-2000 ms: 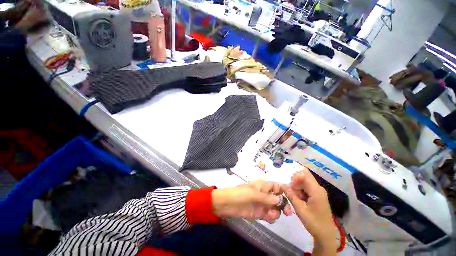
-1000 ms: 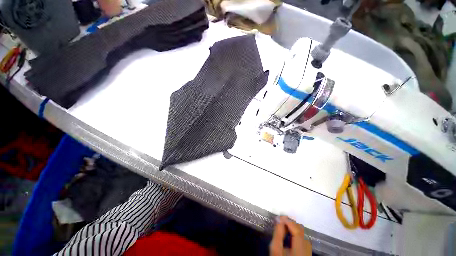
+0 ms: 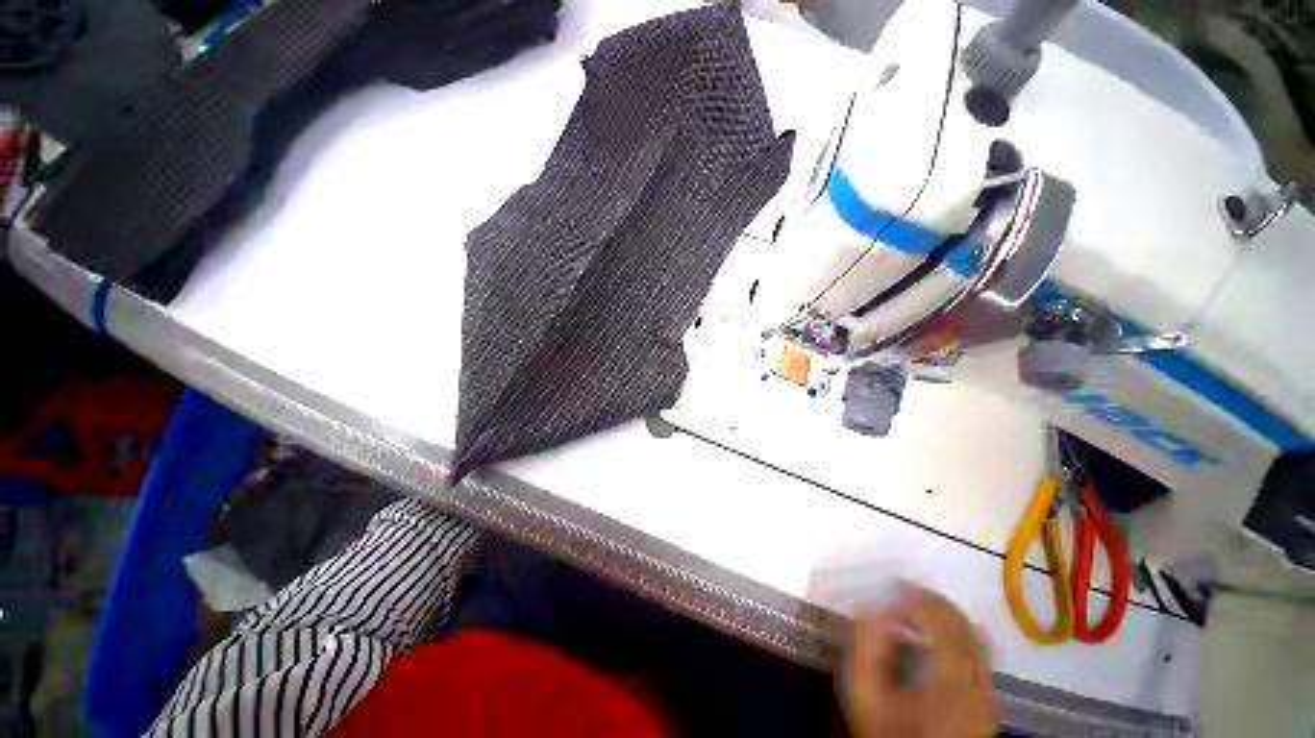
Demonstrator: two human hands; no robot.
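Observation:
A dark checked cut piece [image 3: 599,260] lies flat on the white table, left of the sewing machine head [image 3: 923,216]. Its pointed lower end reaches the front edge. My right hand [image 3: 916,663] is at the table's front edge, lower right, blurred; whether it holds anything cannot be told. My left hand is hidden under the table edge; only its striped sleeve [image 3: 325,620] shows. The needle area has a small orange patch [image 3: 795,363] and no cloth under it.
Scissors [image 3: 1067,562] with yellow and red handles lie right of the needle on a dark scrap. A stack of dark cut pieces [image 3: 173,159] lies at the far left. A blue bin [image 3: 152,577] stands below left. The grey table edge [image 3: 577,548] runs across the front.
Both hands were together over the table two seconds ago; they have parted, the left going below the table. The right hand has since risen slightly over the edge. The view has moved closer.

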